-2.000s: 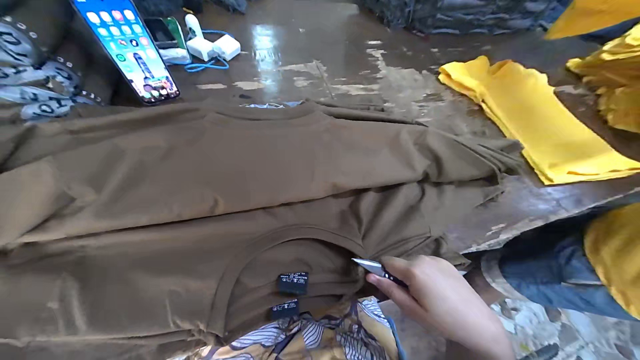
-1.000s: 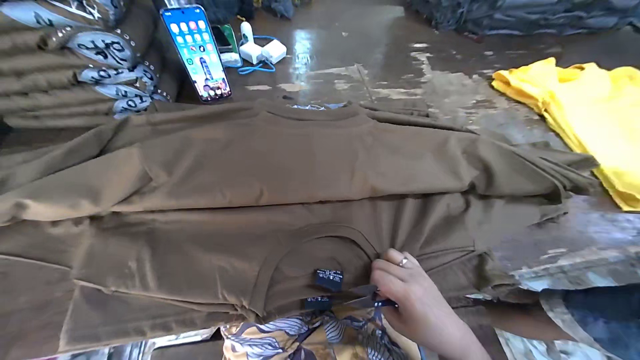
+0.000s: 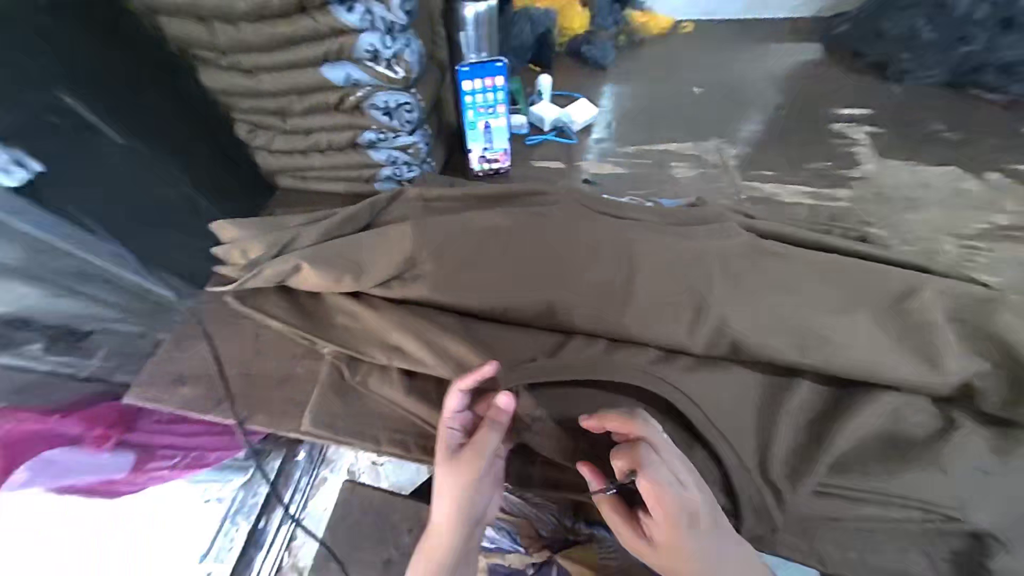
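Brown shirts (image 3: 512, 256) lie in a layered pile across the table, the front one with its round ribbed neckline (image 3: 672, 384) towards me. Over the left edge of that neckline is my left hand (image 3: 472, 440), thumb and fingers apart, with nothing visible between them. My right hand (image 3: 648, 480) is above the neck opening, index finger and thumb apart. A small dark metal cutting tool (image 3: 614, 485) sits against its thumb and curled fingers; most of the tool is hidden in the palm.
Folded brown garments (image 3: 288, 104) with patterned grey pieces stand stacked at back left. Beside them a lit smartphone (image 3: 485, 116) leans upright, near white adapters (image 3: 560, 114) and a blue cable. A thin black cord (image 3: 232, 400) hangs at left, by pink plastic (image 3: 104, 440).
The view has swung left. My left hand has come into view over the neckline. My right hand, earlier at the neckline's right edge beside the labels, is now over the opening with its fingers spread more.
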